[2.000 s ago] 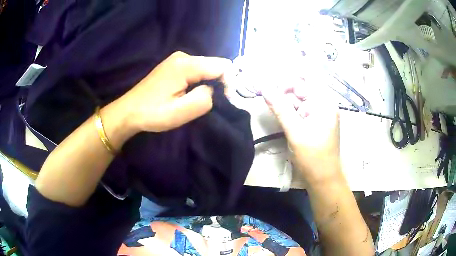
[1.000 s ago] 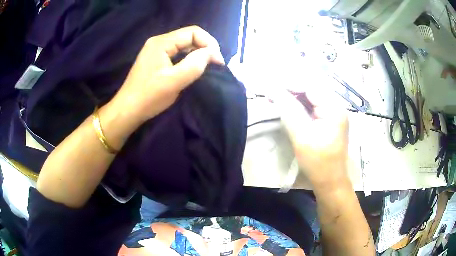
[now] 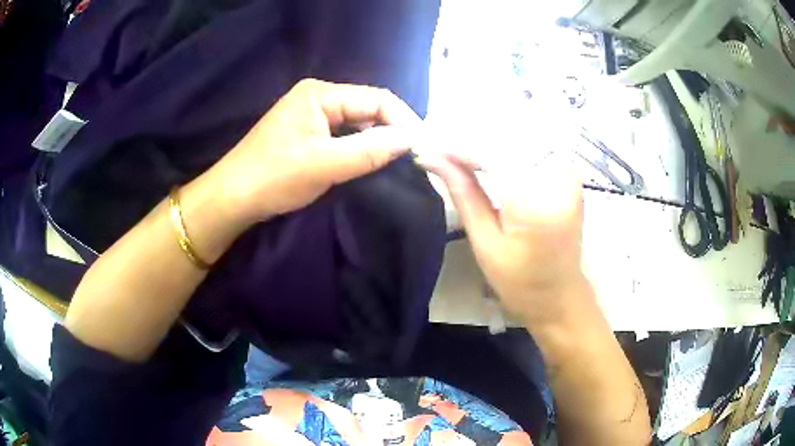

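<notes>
A large dark purple-navy garment piece (image 3: 296, 270) fills the left and centre and hangs over the table's front edge. My left hand (image 3: 322, 148) pinches its upper edge between thumb and fingers. My right hand (image 3: 514, 209) is beside it, thumb and fingertips meeting the left fingertips at the cloth edge. Strong lamp glare washes out the right fingers, so what they hold cannot be told. A small white label (image 3: 59, 131) lies on the cloth at upper left. A thin white piping (image 3: 61, 228) curves along the cloth at far left.
Black-handled fabric shears (image 3: 700, 192) lie at right, with slim tools (image 3: 725, 161) beside them. Silver thread snips (image 3: 610, 163) lie left of the shears. The pale sewing machine (image 3: 697, 43) stands at upper right. Scraps and dark threads hang past the white table's (image 3: 671, 287) right edge.
My right hand has moved left and its fingertips have come to the left fingertips. My left hand has shifted slightly down and right with the cloth edge.
</notes>
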